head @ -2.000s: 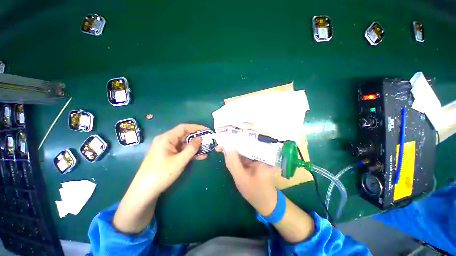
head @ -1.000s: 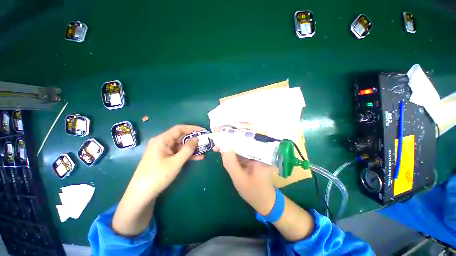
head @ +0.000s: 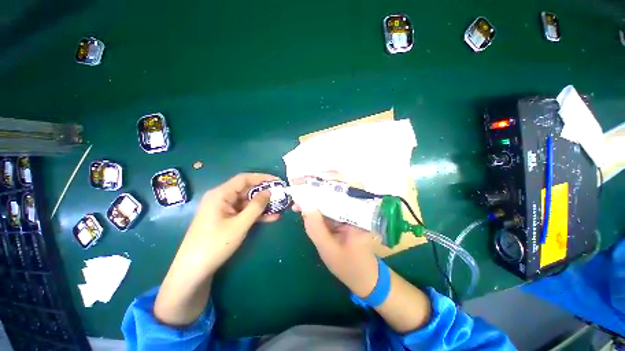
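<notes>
My left hand (head: 229,206) is bare and holds a watch case (head: 277,197) between thumb and fingers, its inner side facing up. My right hand (head: 337,236) holds the dispensing syringe (head: 339,205) like a pen, with its front end at the right rim of the case. Whether the tip touches the case is too small to tell. The green air cap (head: 393,221) is on the rear end of the syringe, with a clear hose (head: 452,248) running from it. A thin black cord lies along the syringe. A blue strap is on my right wrist.
White paper (head: 356,152) lies on tan cardboard beneath the syringe. Several cases (head: 168,188) lie at left, others along the far side. A black tray (head: 34,274) and metal rail (head: 41,136) are at left, with paper scraps (head: 104,278) and a stick. The black dispenser (head: 531,178) stands at right.
The far cases have shifted left in the picture, and a further piece shows at the right edge. Both hands keep their grips, with the syringe front still at the held case.
</notes>
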